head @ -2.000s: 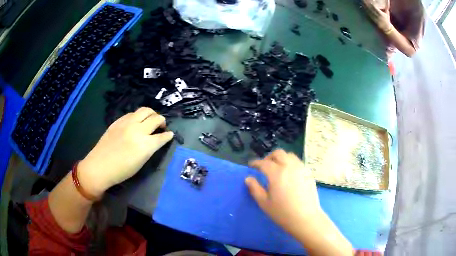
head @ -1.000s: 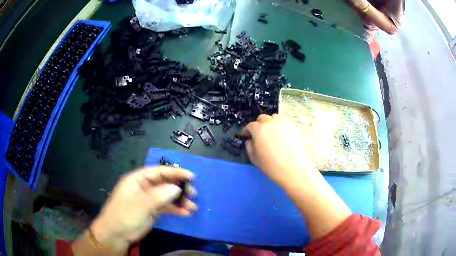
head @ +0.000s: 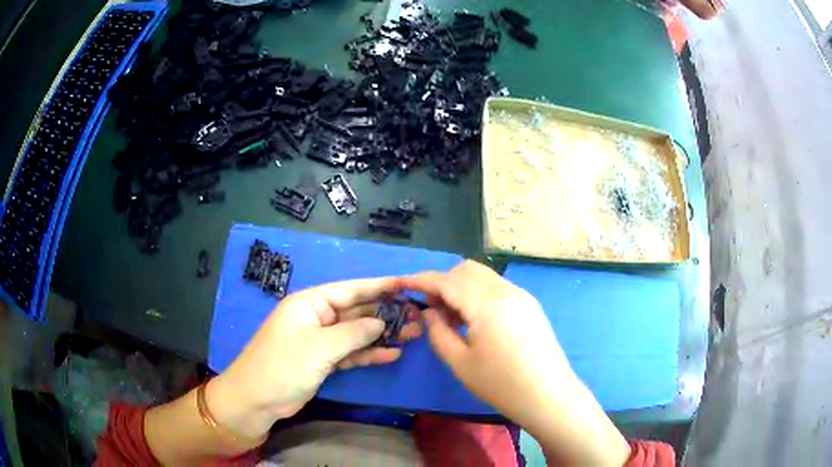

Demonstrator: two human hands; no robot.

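Observation:
My left hand (head: 306,351) holds a small black plastic housing (head: 390,319) between thumb and fingers, above the blue sheet (head: 593,337). My right hand (head: 479,328) is at the same piece, its fingertips touching or close to its far side; whether it grips a part is hidden. Assembled black units (head: 267,268) lie side by side at the blue sheet's far left corner. The larger heap of black housings (head: 219,109) lies beyond, and the heap of smaller black pieces (head: 438,82) is to its right.
A tan parts tray (head: 584,256) with silvery bits and one dark piece stands right, at the blue sheet's far edge. A filled blue sheet (head: 68,137) lies far left. Loose black pieces (head: 341,194) lie between heap and sheet. Part of another person's hand (head: 702,7) shows at the top right.
My right hand has come from the smaller-piece heap to meet my left hand over the blue sheet. My left hand has moved right with the black piece. The view has shifted downward.

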